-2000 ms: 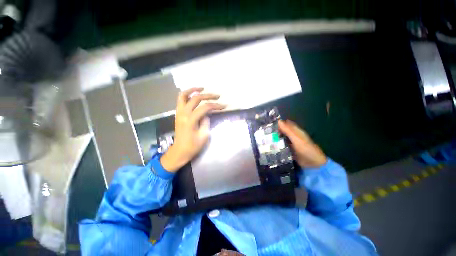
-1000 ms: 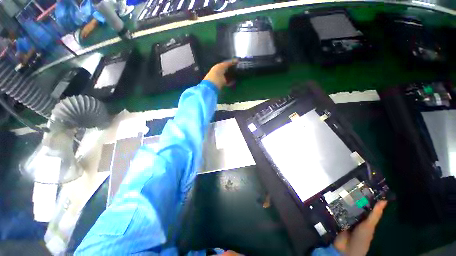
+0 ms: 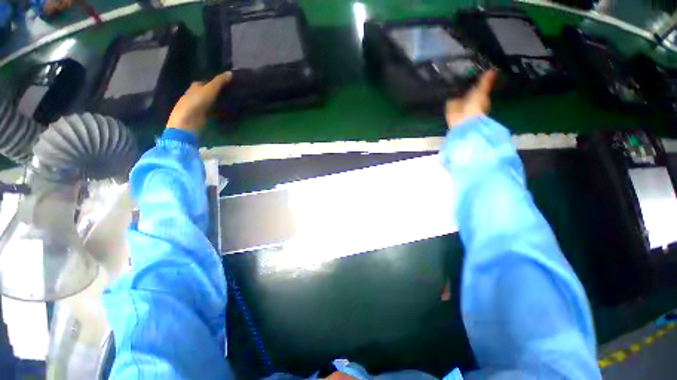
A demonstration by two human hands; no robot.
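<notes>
Two open black tablet units lie on the green line beyond the bench edge. My left hand [image 3: 197, 104] is at the near left corner of one unit [image 3: 267, 44], its fingers on the edge. My right hand [image 3: 471, 100] is blurred, at the near right corner of the other unit [image 3: 427, 44], with its fingers extended; whether they grip it is unclear. Both units show a silver plate inside and tilt slightly. A bright white sheet [image 3: 371, 200] and a dark grey die-cut sheet [image 3: 256, 221] lie between my forearms.
More open units stand along the line, one at the left [image 3: 133, 70] and one at the right [image 3: 519, 37]. Another unit [image 3: 653, 200] lies at the right edge. A grey ribbed hose [image 3: 85, 145] with a clear hood [image 3: 48, 245] is at the left. A blue cord [image 3: 249, 323] hangs near my left sleeve.
The unit my right hand held close to me has left the near mat. My right hand has moved forward to the line. My left hand remains at a line unit, and the view has shifted.
</notes>
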